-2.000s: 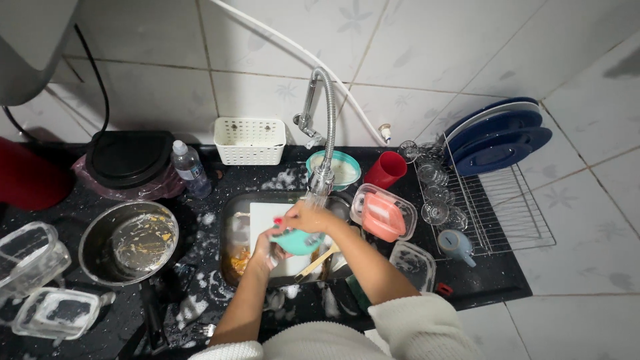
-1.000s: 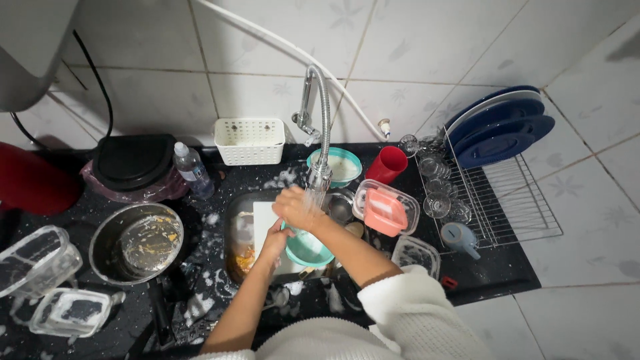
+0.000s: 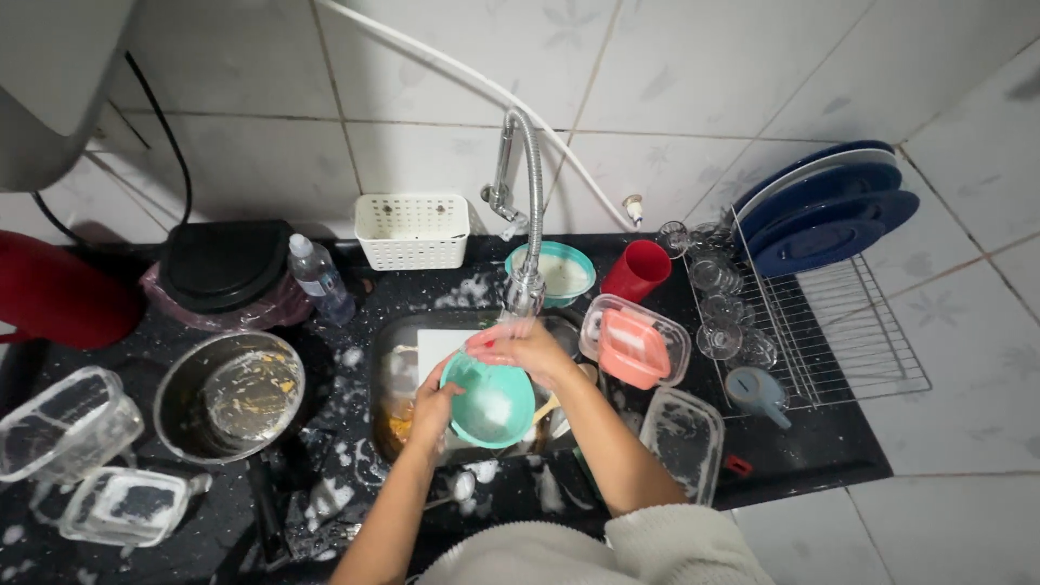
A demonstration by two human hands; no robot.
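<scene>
A teal plastic bowl point(image 3: 493, 400) is tilted over the sink point(image 3: 382, 341), some white suds inside it. My left hand point(image 3: 439, 400) grips its left rim, thumb on the inner side. Beneath the spray head of the faucet point(image 3: 526, 291), my right hand point(image 3: 517, 351) is at the bowl's upper rim with fingers extended; whether it touches the rim is unclear. Under the bowl lie a white board point(image 3: 439, 353) and a wooden spoon point(image 3: 546, 408), both partly hidden. Orange food scraps are at the sink's left side.
A dirty pot point(image 3: 231, 398) and clear containers point(image 3: 126, 505) stand left. Behind are a bottle point(image 3: 321, 280), a white basket point(image 3: 413, 234) and another teal bowl point(image 3: 561, 272). Right are a red cup point(image 3: 637, 270), a coral container point(image 3: 634, 348), glasses point(image 3: 719, 337) and a wire rack point(image 3: 861, 341) with blue plates point(image 3: 829, 211).
The bowl has turned so that its inside shows more fully. My right hand has opened out under the spray head, while my left hand now holds the bowl's left rim.
</scene>
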